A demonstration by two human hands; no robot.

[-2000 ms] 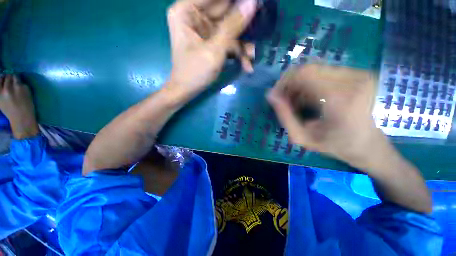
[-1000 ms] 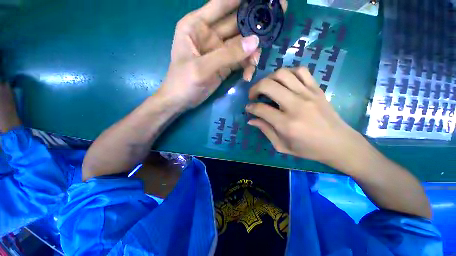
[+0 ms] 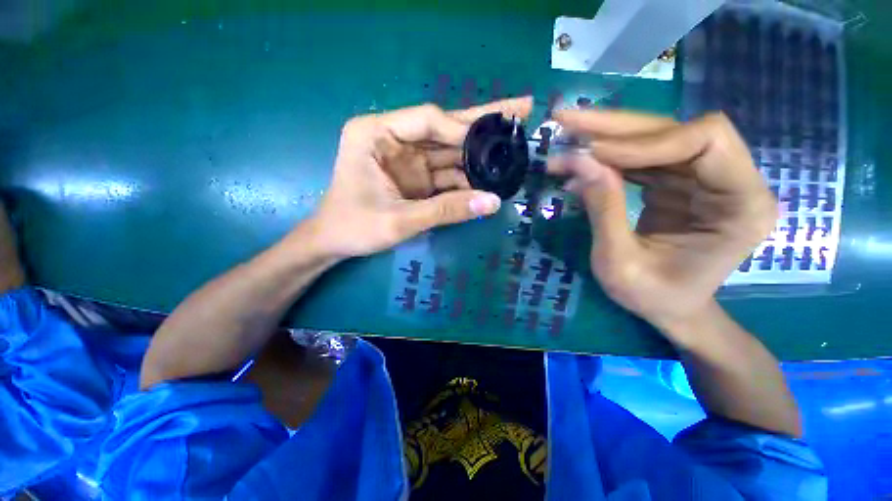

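My left hand [image 3: 391, 186] holds a round black unit [image 3: 496, 157] by its edges, its ringed face turned partly up and to the right. My right hand [image 3: 675, 196] is just right of the unit, blurred, with thumb and fingertips close together; whether a small piece is between them cannot be told. Under and behind the hands lies the working sheet of die-cut pieces [image 3: 403, 289], a clear film with rows of small dark marks. My hands cover part of it.
A pale metal post [image 3: 636, 34] stands on a bolted plate beyond my right hand. The silvery spare stack of die-cut sheets [image 3: 817, 210] lies at the right. The green bench [image 3: 196, 117] runs across. Another person's blue sleeve [image 3: 49, 377] and forearm are at the left edge.
The view has shifted, showing more of the post. The black unit now sits lower in the view and is turned more sideways. My right hand has risen from the sheet to beside the unit.
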